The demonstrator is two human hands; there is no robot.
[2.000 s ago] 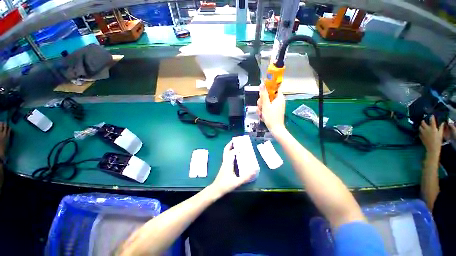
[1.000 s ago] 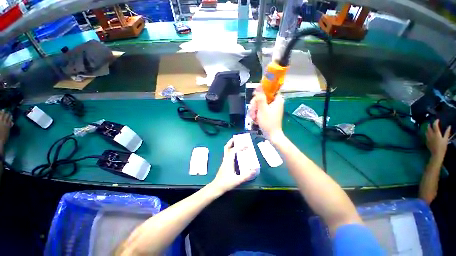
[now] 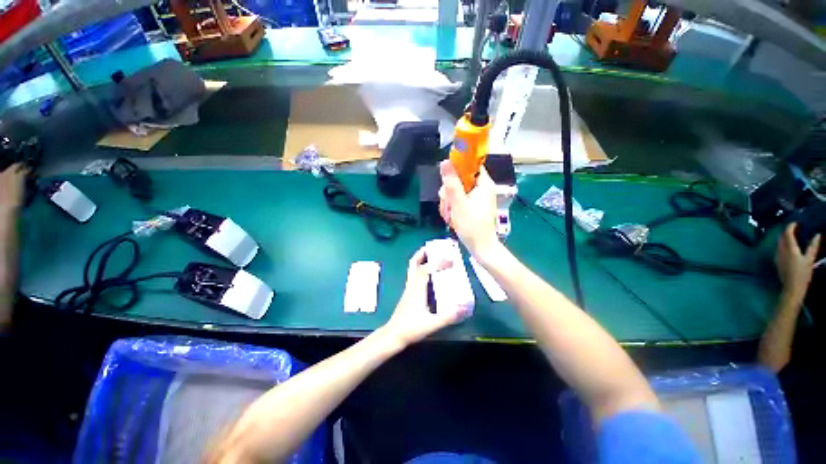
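Note:
My left hand (image 3: 412, 304) holds a white device housing (image 3: 453, 288) at the bench's front edge. My right hand (image 3: 469, 210) grips the orange electric screwdriver (image 3: 470, 149), which is upright over the housing's far end. Its tip is hidden by my fingers, so I cannot tell whether it touches the housing. The small white screw feeder (image 3: 504, 195) stands just behind and right of my right hand, partly hidden. One flat white cover (image 3: 362, 286) lies left of the housing. Another white cover (image 3: 487, 279) lies to the right, partly behind my right forearm.
Two corded black-and-white units (image 3: 237, 292) lie on the left. Cords with clear plastic (image 3: 573, 209) lie right and behind. Black blocks (image 3: 405, 156) stand beside the feeder. Blue bins (image 3: 136, 358) sit below the edge. Other people's hands (image 3: 795, 265) are at both sides.
My right hand and the screwdriver have moved left and nearer, from the feeder to above the housing's far end. My left hand and the housing have barely moved.

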